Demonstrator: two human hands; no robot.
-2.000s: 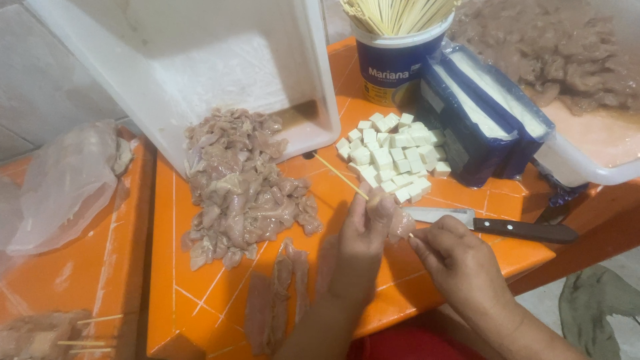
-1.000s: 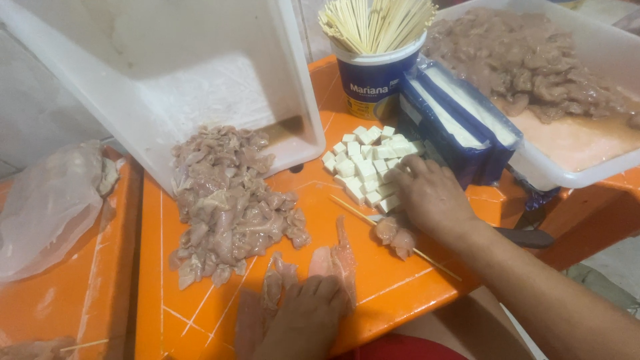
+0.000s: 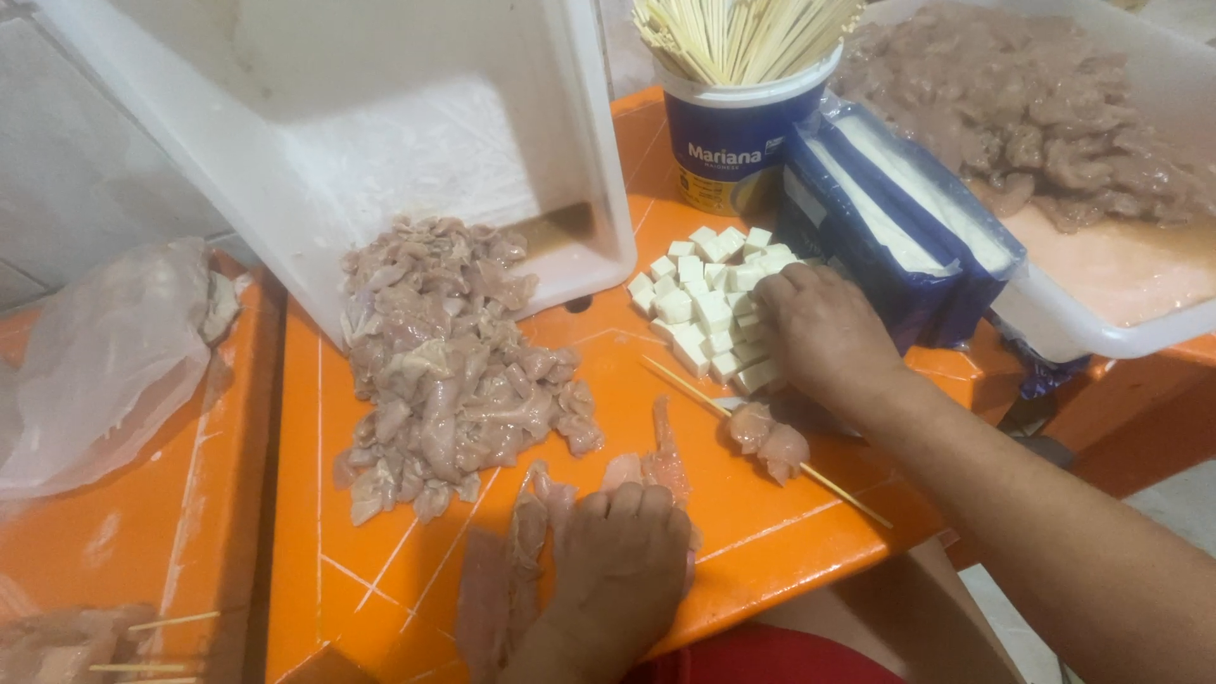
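My left hand [image 3: 622, 551] rests on strips of raw meat [image 3: 518, 579] at the near edge of the orange table; its fingertips are on a strip, and whether they grip it cannot be told. At the pile of white cheese cubes [image 3: 708, 304], my right hand [image 3: 826, 328] reaches over the right side, its fingertips hidden among or behind the cubes. Between the hands a wooden skewer [image 3: 848, 496] lies on the table with raw meat pieces [image 3: 768, 442] threaded on its middle. Left of the cubes is a heap of cut raw meat [image 3: 456, 370].
A white tub [image 3: 622, 228] leans behind the heap. Skewers [image 3: 741, 38] stand in a plastic bucket [image 3: 727, 142] beside blue cheese packages [image 3: 874, 209]. More meat fills a white tray [image 3: 1130, 337] at right. A plastic bag [image 3: 114, 351] and finished skewers [image 3: 142, 668] lie left.
Two seconds ago both hands held the skewer with meat; it now lies on the table. My left hand has moved to the meat strips, my right hand to the cheese cubes.
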